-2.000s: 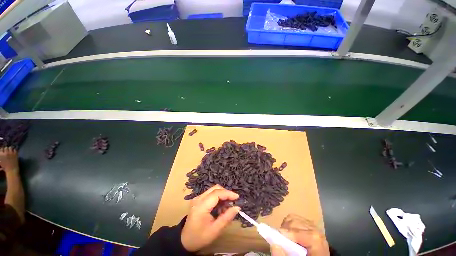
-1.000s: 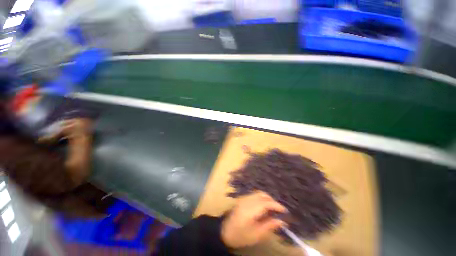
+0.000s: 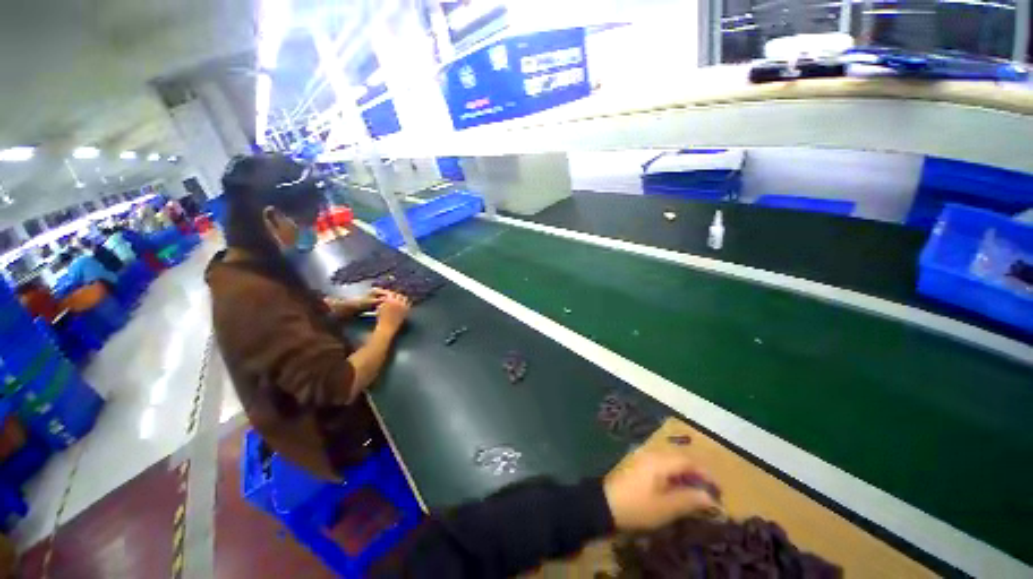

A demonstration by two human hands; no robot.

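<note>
My left hand (image 3: pixel 655 489) is over the cardboard sheet (image 3: pixel 833 520), above the near edge of the heap of dark moulded parts (image 3: pixel 725 552). Its fingers are closed on a small dark part (image 3: pixel 697 484). The heap is cut off by the bottom edge of the picture. My right hand and the white needle-tip bottle are out of the picture.
A masked person in brown (image 3: pixel 283 328) sits on a blue stool (image 3: pixel 340 515) at left, hands at another dark pile. Small dark clusters (image 3: pixel 515 366) and silver slivers (image 3: pixel 498 458) lie on the bench. The green conveyor (image 3: pixel 680 328), a spare bottle (image 3: pixel 716 230) and a blue bin (image 3: pixel 969 271) are beyond.
The view has swung left and up, showing the seated person and the aisle. My right hand and the bottle have left the picture. My left hand has moved up to the heap's far left.
</note>
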